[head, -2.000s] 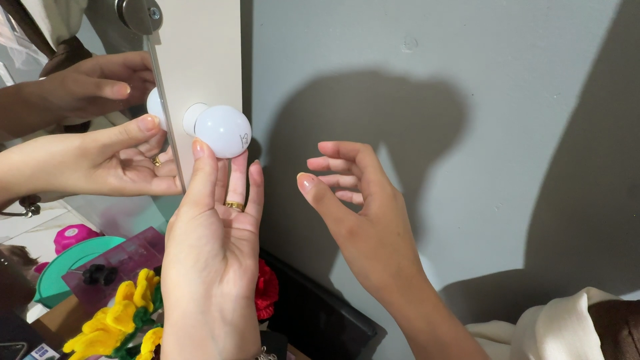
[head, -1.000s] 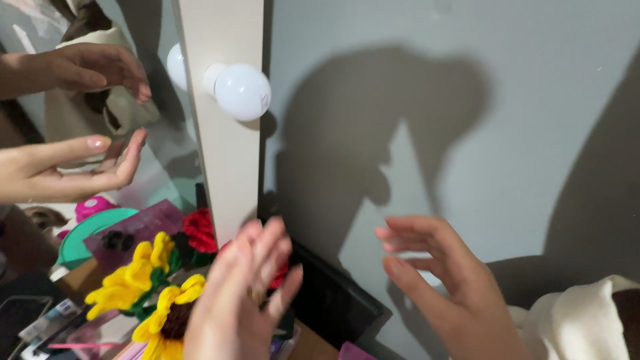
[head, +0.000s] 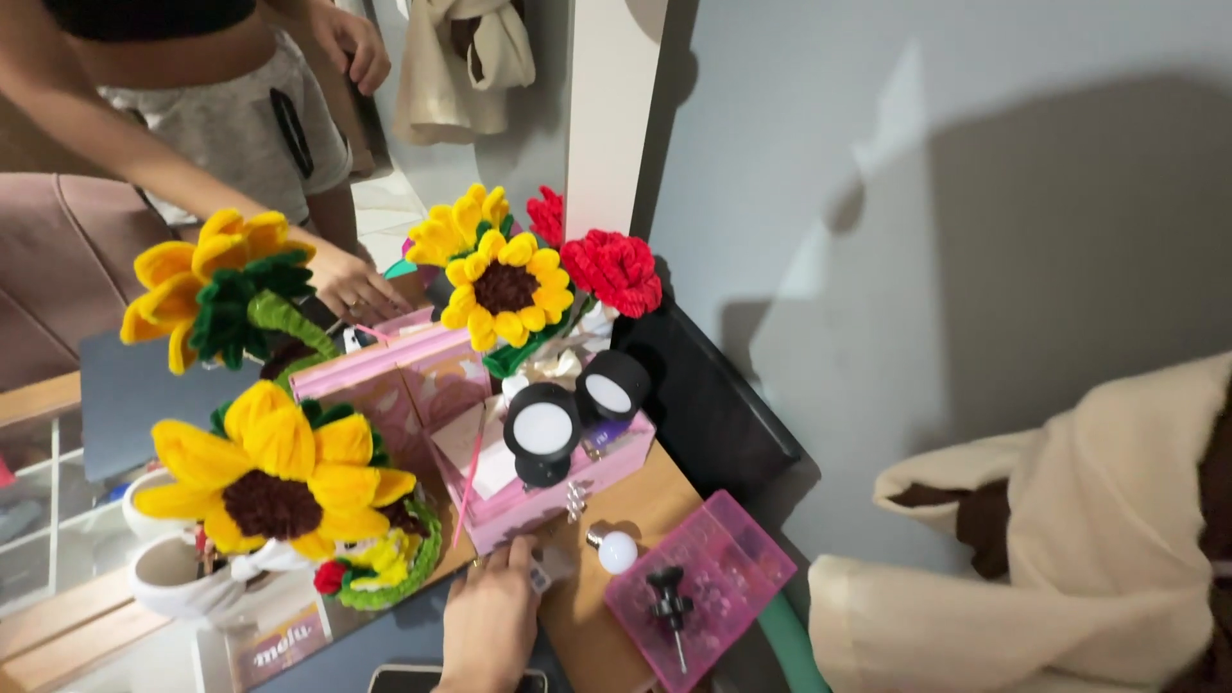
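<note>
My left hand (head: 493,611) reaches over the tabletop at bottom centre, its fingertips by the front corner of a pink organizer box (head: 549,500) and a small clear packet (head: 553,568). Whether it grips anything is hidden. My right hand itself is out of the frame; the mirror reflects both hands. To the right of my left hand, a small white light bulb (head: 617,551) lies on the wooden surface. Beside it is a pink translucent plastic case (head: 741,549) with a black-handled tool (head: 671,602) on it. Two black round-faced lamps (head: 542,430) stand at the organizer.
Crocheted sunflowers (head: 505,287) and a red flower (head: 613,272) rise by the white mirror frame (head: 611,125). A larger sunflower (head: 274,500) stands left. A phone (head: 404,679) lies at the bottom edge. Beige cloth (head: 1088,539) hangs right, before the grey wall (head: 789,115).
The view has swung down from the round bulb on the mirror frame to the tabletop. My left hand has left that bulb and is down at the organizer; my right hand has gone out of view.
</note>
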